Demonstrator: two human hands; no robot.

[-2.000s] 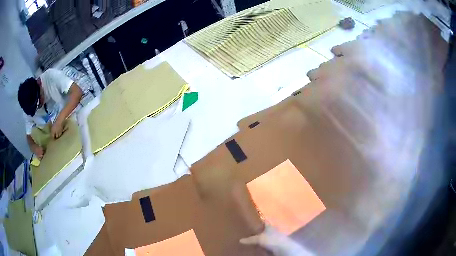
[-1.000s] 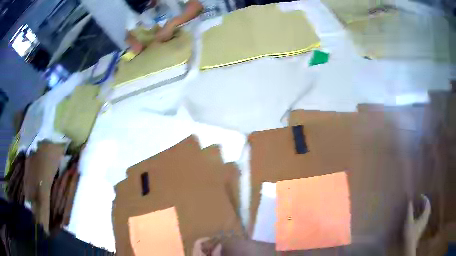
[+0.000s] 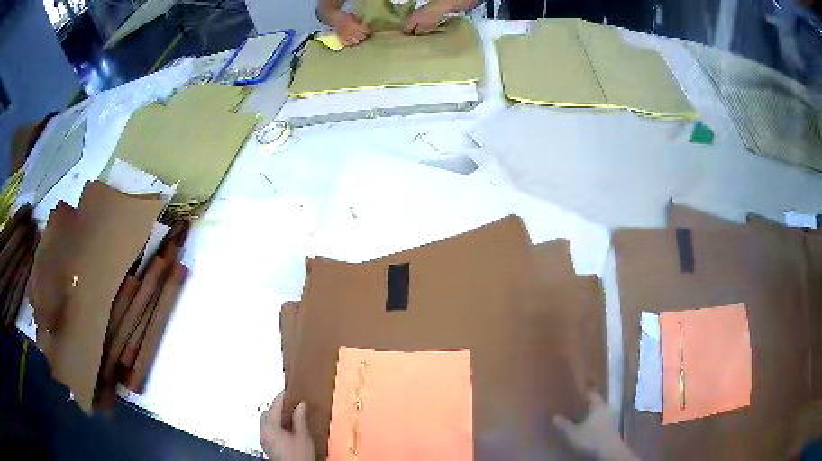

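Note:
A layered stack of brown panels (image 3: 442, 311) lies or is held at the front centre, with a black strip (image 3: 397, 286) and an orange piece (image 3: 401, 405) on its top panel. The orange piece bears a thin line of small gold marks. My left hand (image 3: 288, 434) grips the stack's lower left edge, thumb on the front. My right hand (image 3: 595, 432) is at its lower right edge, blurred, thumb and a finger apart; whether it grips is unclear. Both hands are cut off by the bottom edge.
More brown panels (image 3: 712, 288) with an orange piece (image 3: 707, 360) and white slip (image 3: 648, 369) lie right. A fanned brown pile (image 3: 90, 279) is left. Khaki sheets (image 3: 185, 135), a tape roll (image 3: 274, 135) and a green scrap (image 3: 701, 134) lie beyond. Another person's hands (image 3: 424, 18) work across the table.
The view has swung left and down. The front stack now sits nearer centre. My left hand has come to its left edge, and my right hand has come from the right-hand panels to its right edge.

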